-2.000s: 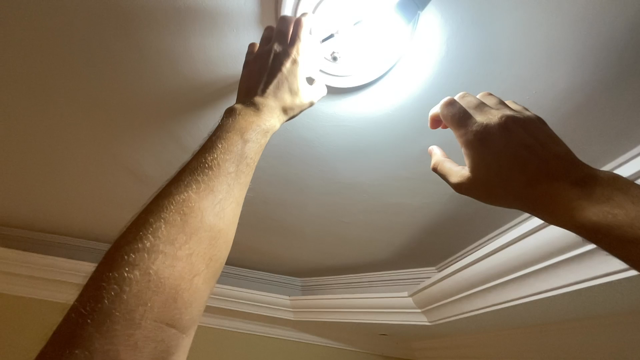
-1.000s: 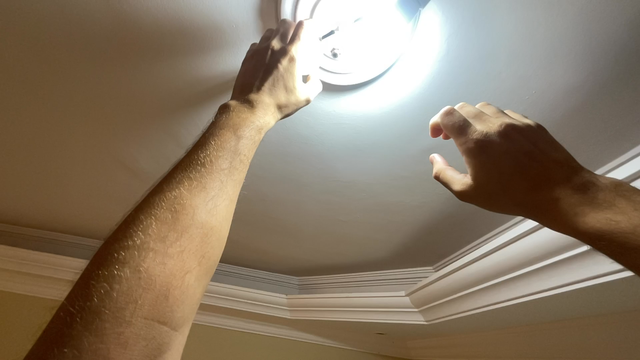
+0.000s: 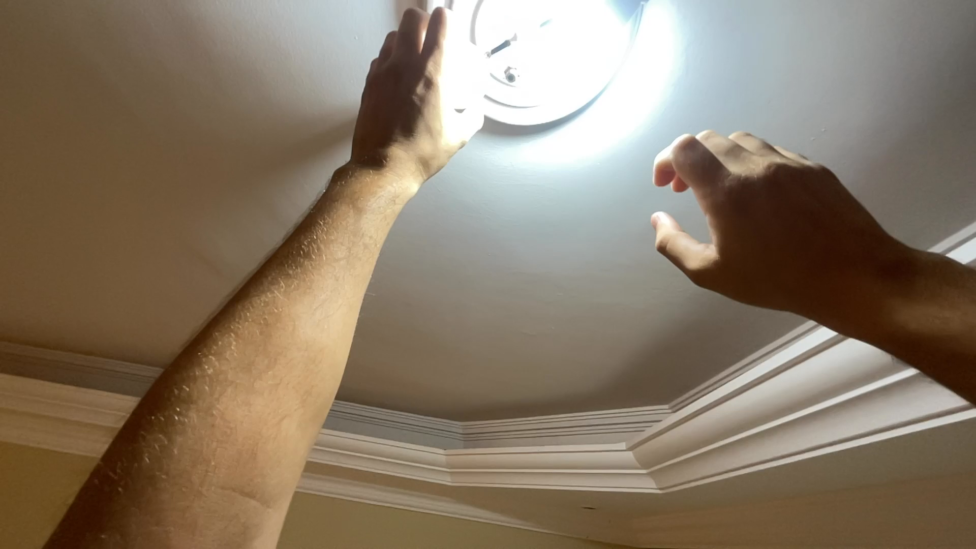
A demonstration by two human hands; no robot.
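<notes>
A round ceiling light fixture [image 3: 526, 118] glows brightly at the top middle, cut off by the upper frame edge. Inside its pale rim a small metal screw or nut [image 3: 511, 74] and a short dark piece show; glare washes out the rest. At the fixture's left side is my left hand [image 3: 415, 99], raised with its fingers extended; whether it grips the rim is lost in the glare. My right hand [image 3: 770, 206] hangs in the air to the lower right of the fixture, thumb and curled fingers apart, holding nothing.
The smooth painted ceiling [image 3: 496, 305] surrounds the fixture. Stepped white crown moulding [image 3: 549, 469] runs along the lower part of the view and rises to the right, behind my right wrist. A yellowish wall [image 3: 366, 526] shows below it.
My left hand's fingers look straighter and more upright at the fixture's edge than a second ago. My right hand has stayed in nearly the same place.
</notes>
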